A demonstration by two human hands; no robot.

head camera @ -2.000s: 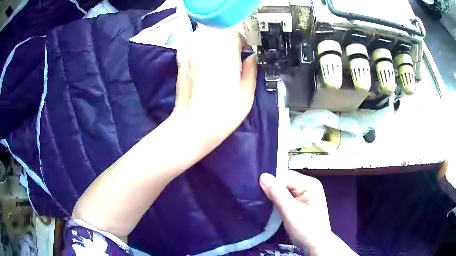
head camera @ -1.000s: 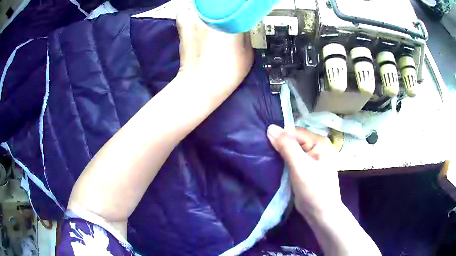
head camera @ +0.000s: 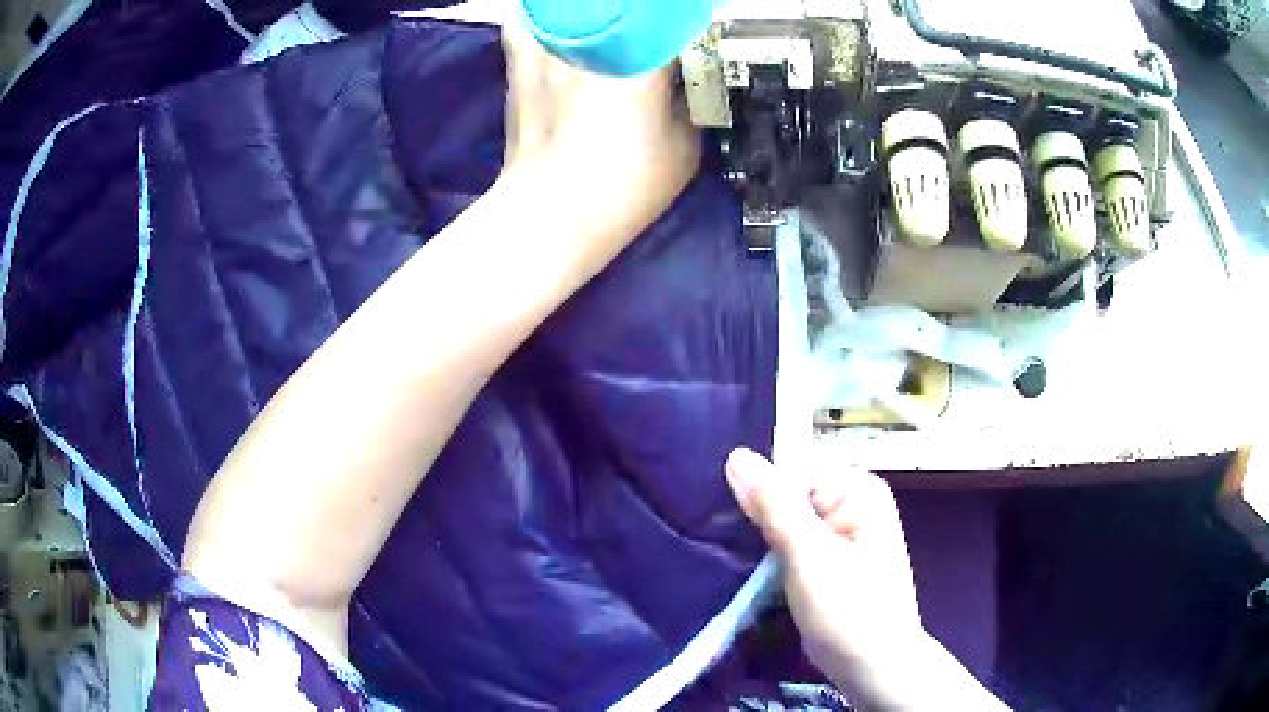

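Observation:
The dark purple quilted panel lies under the overlock machine, with its pale raw edge running down from the presser foot. My left hand rests on the panel left of the foot; its fingers are hidden behind the light-blue round object, so its grip cannot be told. My right hand pinches the panel's edge below the foot, thumb on top.
White waste strips lie right of the foot, over a tan-yellow frame. Tension dials stand on the machine front. The white table ends in a front edge. Other cloth lies at upper left.
Since one second ago, my right hand has moved down along the panel's edge, and the edge below the foot is straighter. My left hand remains near the foot, its fingers hidden.

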